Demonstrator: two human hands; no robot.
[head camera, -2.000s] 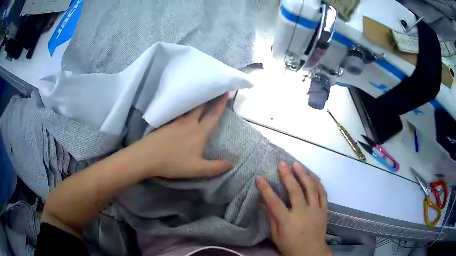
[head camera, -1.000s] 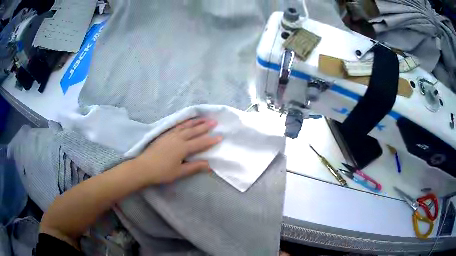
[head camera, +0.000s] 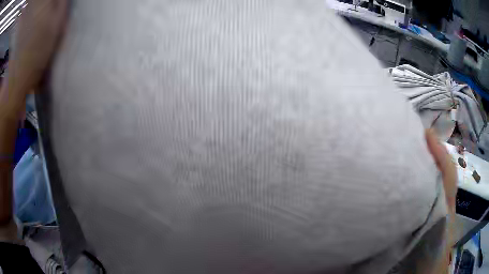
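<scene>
A large grey fabric panel (head camera: 241, 134) is held up close to the camera and fills most of the view, slightly blurred. My left hand (head camera: 40, 45) is at the upper left edge of the panel, blurred, holding it there. My right hand (head camera: 442, 160) is at the right edge of the panel, partly hidden behind it, gripping that side. The panel hides the pale fabric, the needle area and most of the machine table.
A tied bundle of pale grey pieces (head camera: 429, 88) lies at the right. Part of the white sewing machine (head camera: 469, 174) shows below it. Another worktable (head camera: 397, 27) stands at the upper right. Light blue material (head camera: 35, 184) shows at the lower left.
The grey fabric has been lifted from the table and spread up in front of the camera. Both hands have moved out to its sides. The view has tilted up and shifted.
</scene>
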